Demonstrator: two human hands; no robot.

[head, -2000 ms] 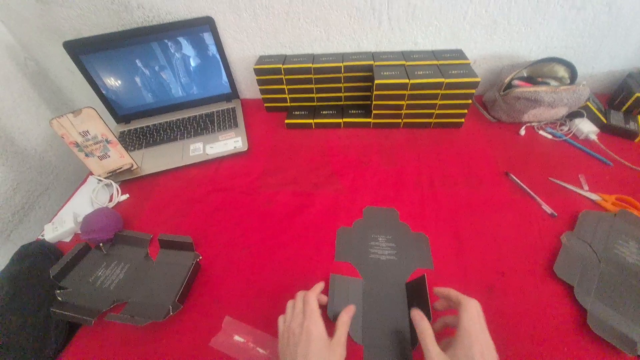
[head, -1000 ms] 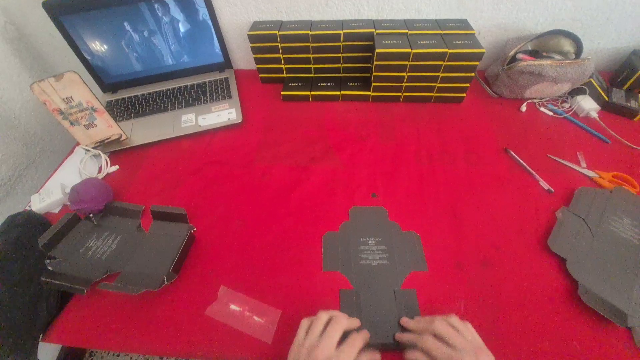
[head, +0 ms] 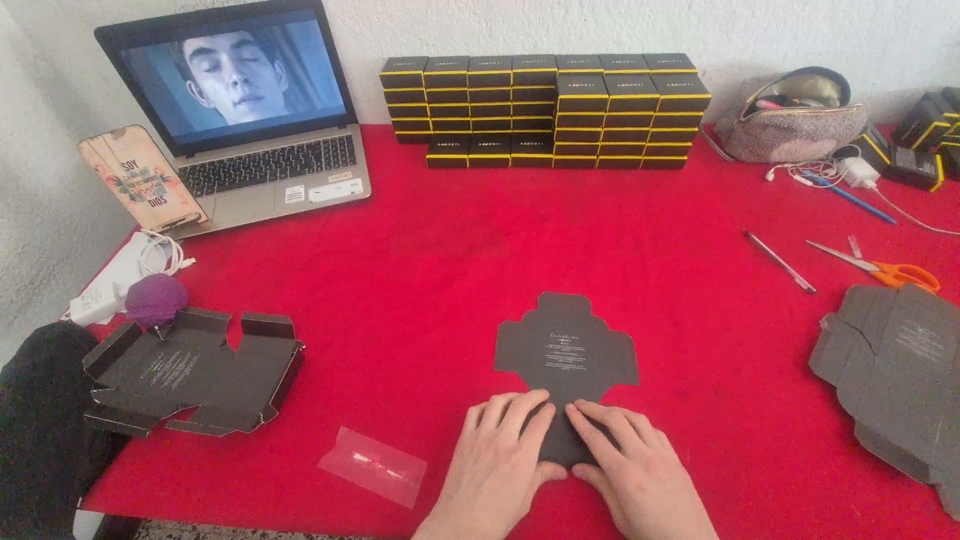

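A dark, die-cut cardboard box blank [head: 566,352] lies on the red cloth, its printed panel uppermost and its near part under both hands. My left hand [head: 499,457] presses on the left side of that near part, fingers spread. On its right side rests my right hand [head: 634,465], fingertips close to those of the left. Neither hand is closed around the card. The side flaps beneath the palms are mostly hidden. Left of the hands lies a small clear plastic sleeve [head: 373,466].
A partly folded blank [head: 202,375] lies left, flat blanks [head: 900,375] right. Behind stand stacked black-and-yellow boxes [head: 540,112], a laptop [head: 270,165] and a phone stand [head: 142,180]. Orange-handled scissors [head: 904,276], a pen [head: 780,262], a pouch [head: 802,120], cables and a purple ball [head: 156,298] lie around.
Two seconds ago the blank's near side flaps stood raised between my hands; one second ago they lay folded inward. Both hands have since moved up over them, closer together.
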